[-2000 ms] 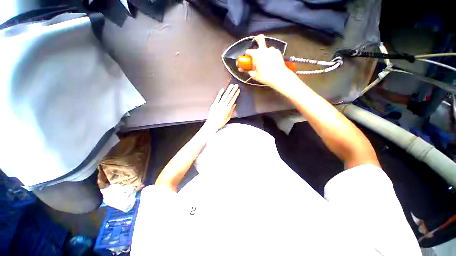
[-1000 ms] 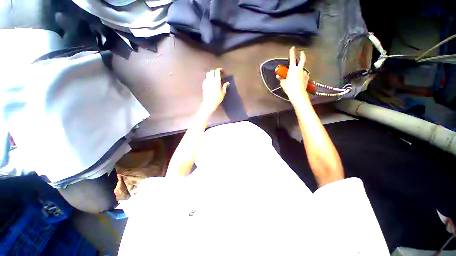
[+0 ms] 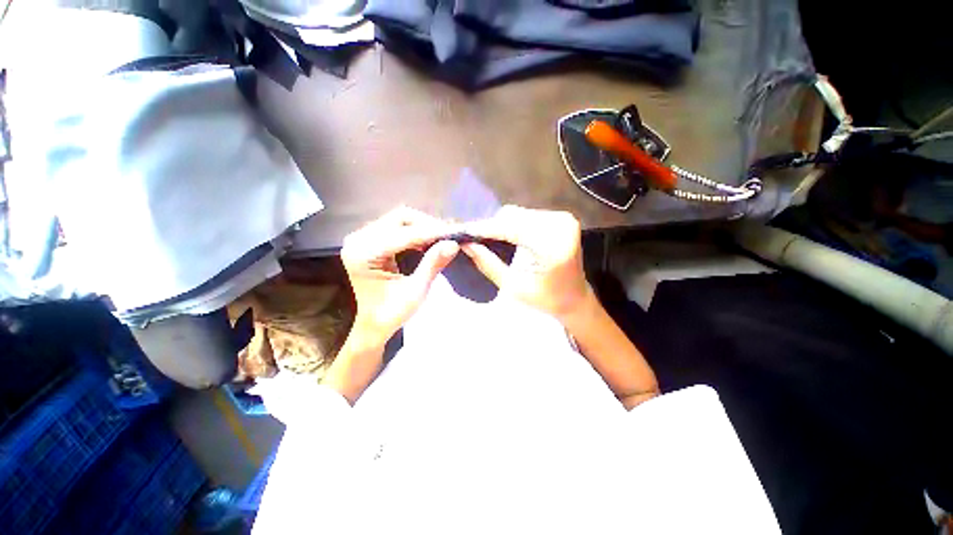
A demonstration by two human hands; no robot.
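My left hand (image 3: 399, 266) and my right hand (image 3: 531, 261) meet at the table's near edge, thumbs and fingers pinching a small dark cut piece (image 3: 475, 195) between them. Its bluish far end lies towards the table and the rest is largely hidden by my fingers. The steam iron (image 3: 614, 157), with a dark pale-rimmed soleplate and orange handle, stands on the ironing table (image 3: 408, 136) to the right, with no hand on it.
A stack of pale panels (image 3: 178, 178) drapes over the table's left side. A dark garment pile (image 3: 554, 37) lies at the far side. The iron's hose (image 3: 716, 188) runs right. A pale pipe (image 3: 857, 282), brown bundle (image 3: 298, 324) and blue crates (image 3: 94, 428) are around the table.
My right hand has let go of the iron, which had moved right. Both hands have come together near my body and taken hold of the dark piece, lifting its near end.
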